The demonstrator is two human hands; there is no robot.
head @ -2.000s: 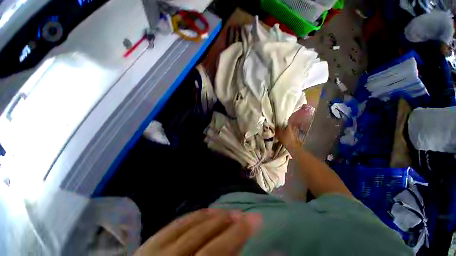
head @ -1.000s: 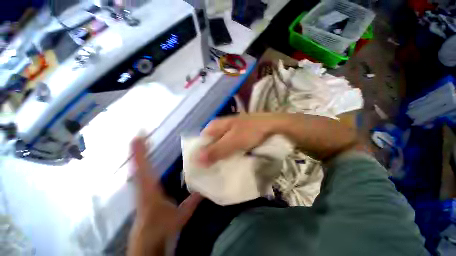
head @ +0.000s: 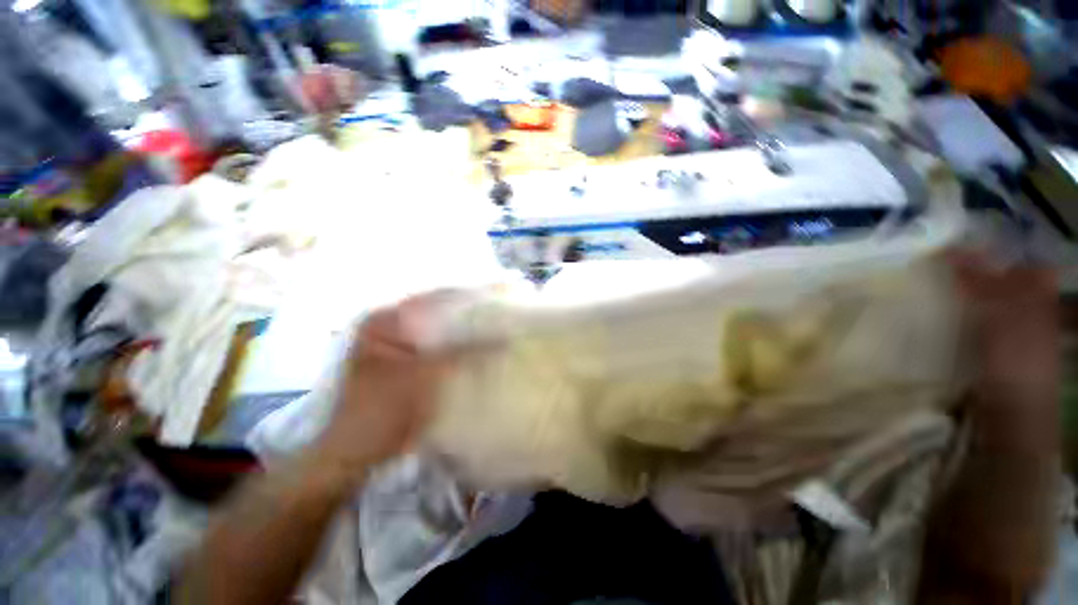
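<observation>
A cream cloth garment piece (head: 697,366) is stretched between my two hands, raised in front of the sewing machine; it is blurred. My left hand (head: 396,372) grips its left end. My right hand (head: 1005,319) holds its right end and is strongly blurred. The white sewing machine (head: 709,189) stands behind the cloth, its blue stripe and black control panel showing. The cloth hides most of the machine bed and the table's front edge.
A large cream and white cloth heap (head: 225,272) lies left of the machine. Small dark pieces and an orange item lie on the brown board (head: 544,144) behind the machine. More pale cloth (head: 414,526) hangs near my lap. A dark lap shows at the bottom.
The view has swung left from the machine's right side. My left hand, open before, now grips cloth. The cloth in my right hand has been raised and spread between both hands.
</observation>
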